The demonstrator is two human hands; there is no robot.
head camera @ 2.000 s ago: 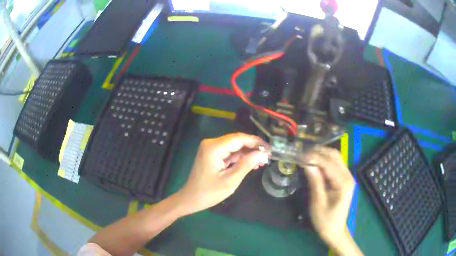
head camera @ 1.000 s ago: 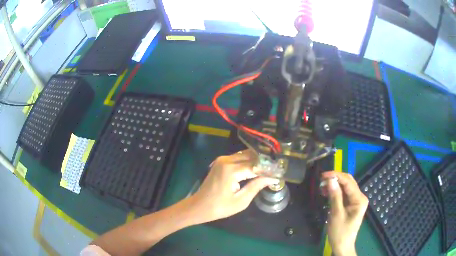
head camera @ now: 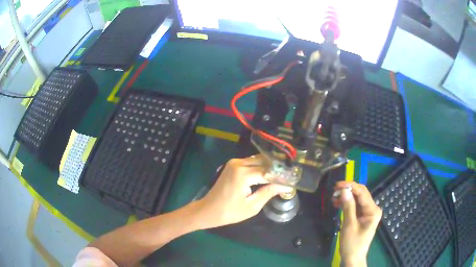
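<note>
The toggle press (head camera: 318,99) stands upright in the centre, its red ribbed handle (head camera: 330,23) raised. My left hand (head camera: 245,190) is at the press head plate (head camera: 284,174), thumb tip just above the round silver nest (head camera: 282,208). Its other fingertips are hidden by the plate, so I cannot tell whether it grips anything. My right hand (head camera: 356,214) is right of the nest, with a small pale round part (head camera: 343,193) between finger and thumb. The left tray (head camera: 141,151) has shiny dots in its upper pockets.
Red wires (head camera: 240,107) loop left of the press head. A paper label sheet (head camera: 76,161) and stacked trays (head camera: 52,112) lie at left. The right tray (head camera: 415,211) lies angled beyond yellow and blue tape; another tray (head camera: 383,117) is behind it. A bright screen (head camera: 240,15) stands behind.
Since two seconds ago, my right hand has moved from the press head to the right of the nest. My left hand has shifted slightly right and down, to just above the nest.
</note>
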